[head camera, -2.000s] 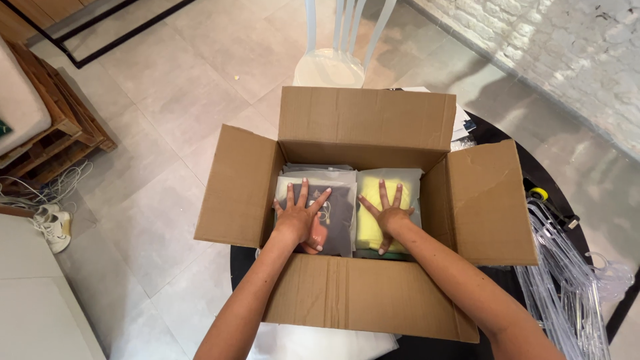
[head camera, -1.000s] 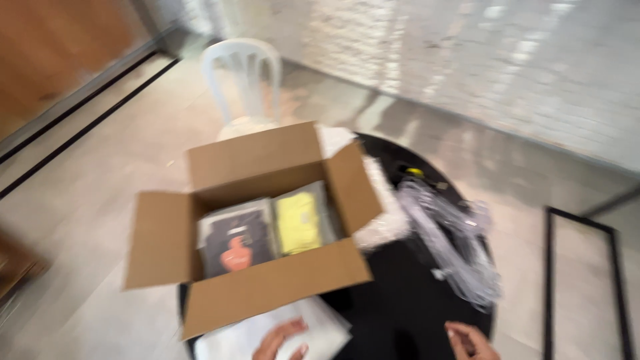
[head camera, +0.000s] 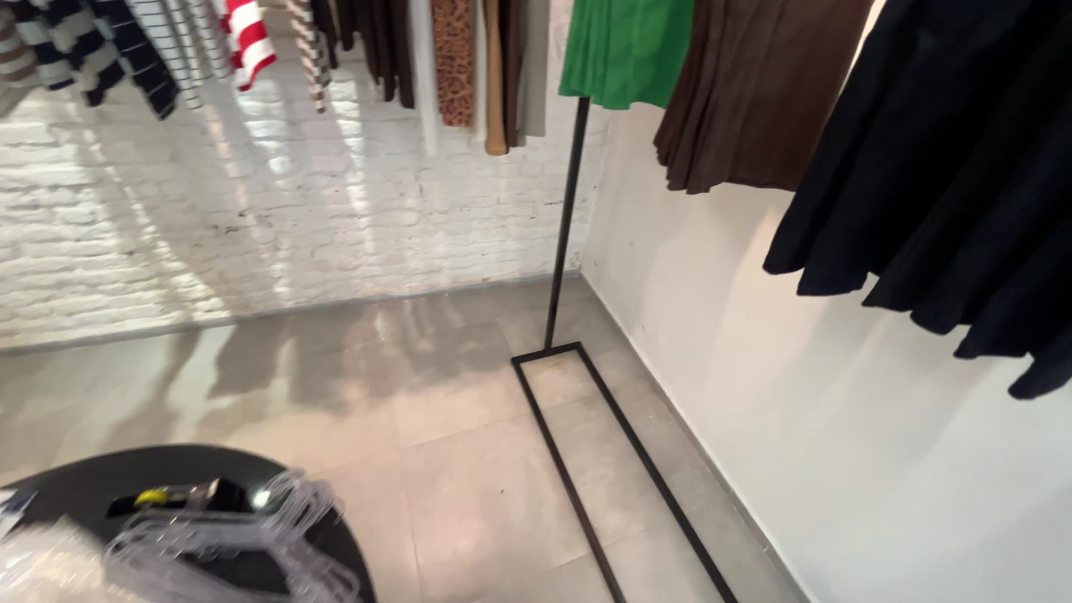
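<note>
Neither my left hand nor my right hand shows in the head view. At the lower left stands a round black table, cut off by the frame's edge. A heap of clear plastic hangers lies on it. Behind the hangers is a tape dispenser with a yellow part, somewhat blurred. Translucent bubble wrap sits at the table's left side.
A black metal clothes rack stands by the corner, its rectangular base on the tiled floor. Green, brown and black garments hang at the right. Striped and patterned garments hang before the white brick wall.
The view has swung far to the right and up. My hands were pressing on bagged garments in the cardboard box, then were off them; hands and box are now out of view.
</note>
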